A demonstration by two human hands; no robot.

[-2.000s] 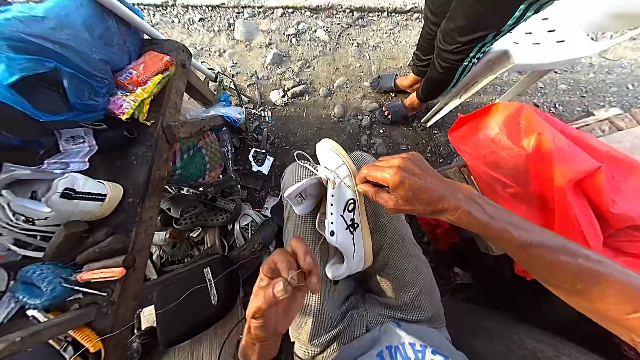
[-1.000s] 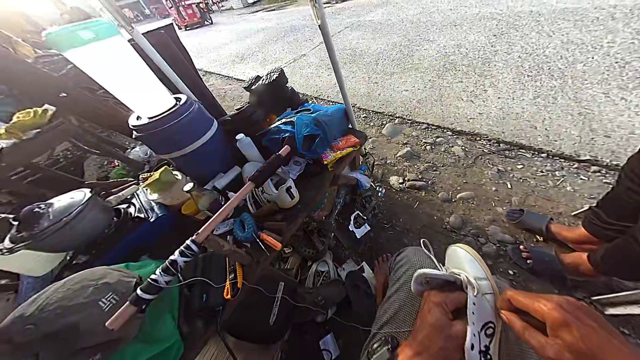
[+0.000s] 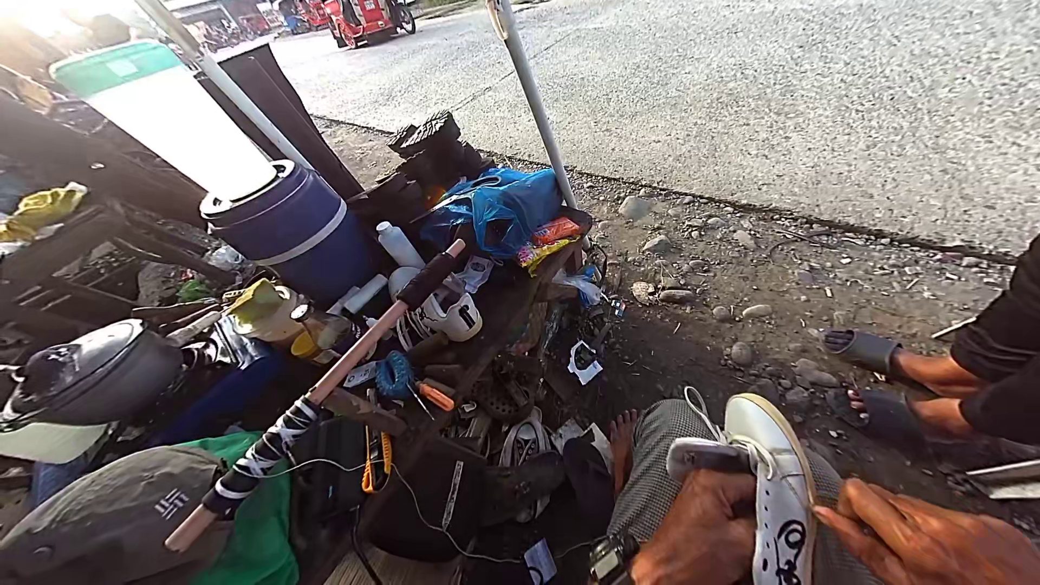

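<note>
A white lace-up sneaker (image 3: 768, 479) with black drawn marks and a cream sole rests on my lap, toe pointing away. My left hand (image 3: 703, 516) holds it at its opening, the fingers hidden inside or behind the upper; a watch (image 3: 611, 559) is on that wrist. At the sole's right edge are the fingertips of my right hand (image 3: 910, 528), curled close together; whether they pinch anything small is not clear. The shoe's grey tongue (image 3: 707, 457) stands out to the left. A pale thread (image 3: 431, 520) runs from the clutter on the left towards my lap.
On the left, a wooden bench holds another white sneaker (image 3: 455, 313), an orange-handled tool (image 3: 436, 396), a blue plastic bag (image 3: 504, 207) and a blue cooler (image 3: 296, 231). A wrapped wooden pole (image 3: 349, 357) slants across. Another person's sandaled feet (image 3: 865, 349) are at the right.
The view has swung left and up towards the road. My left hand, earlier off the shoe with thread at its fingers, is now at the sneaker's opening. My right hand remains beside the sole.
</note>
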